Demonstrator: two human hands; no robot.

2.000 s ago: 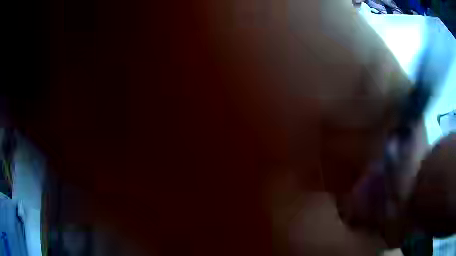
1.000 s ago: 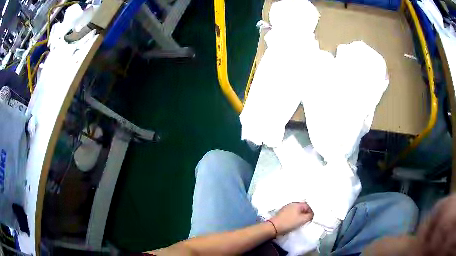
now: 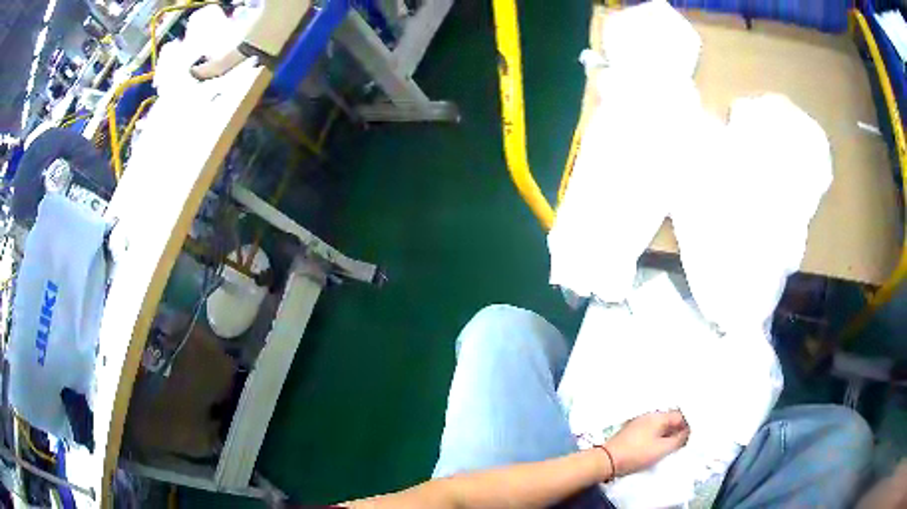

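Observation:
White garment pieces (image 3: 741,214) lie over the brown cart board and hang down across my lap; their detail is washed out. My left hand (image 3: 651,440) rests on the lap part of the white cloth, with curled fingers and a thin red band at the wrist. Whether its fingers pinch the cloth cannot be told. My right hand side shows only as a blurred patch of skin (image 3: 885,494) at the lower right corner, cut off by the picture's edge. Its fingers and anything in them are hidden.
The cart has a brown board (image 3: 850,214) and yellow tube handles (image 3: 510,109), with a blue bin (image 3: 796,12) at its far end. A white-topped table (image 3: 164,169) with a JUKI-marked cover (image 3: 60,308) stands left. A grey table leg (image 3: 269,373) stands on green floor.
The blurred hand that filled the earliest view is gone. Since the later one, the scene has shifted right in the picture and less of my right arm shows. My left hand stays on the cloth.

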